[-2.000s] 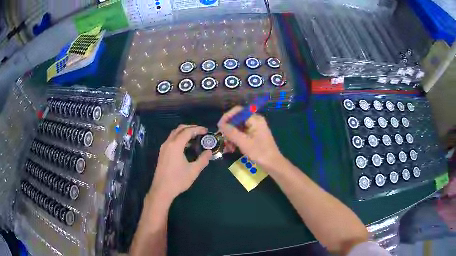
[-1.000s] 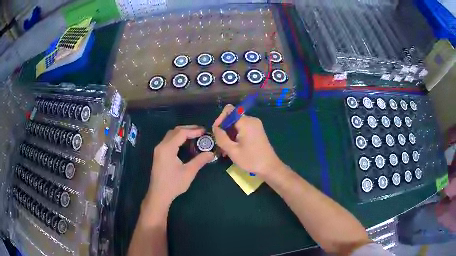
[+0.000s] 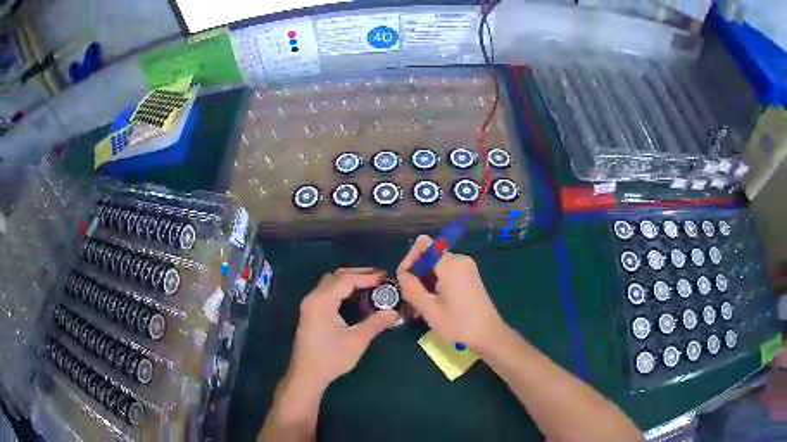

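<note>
My left hand holds a round component with black rim and silver-white centre between thumb and fingers, above the green mat. My right hand grips a blue pen tool with a red spot, its fingertips touching or close to the component's right side; the tool's tip is hidden by the fingers. A thin red lead runs from the tool up over the centre tray. A shiny edge shows under the component, mostly hidden. A yellow sticker sheet with a blue dot lies partly under my right hand.
The centre tray holds two rows of flat discs. The left tray holds tight rows of discs on edge. The right tray holds a grid of discs. Ribbed clear trays stand rear right; sticker sheets on a blue holder lie rear left.
The view has tilted up, showing more of the posted sheets and a white panel. Both hands keep the same hold. Fewer blue dots show on the yellow sheet than two seconds ago, with my right hand partly over it.
</note>
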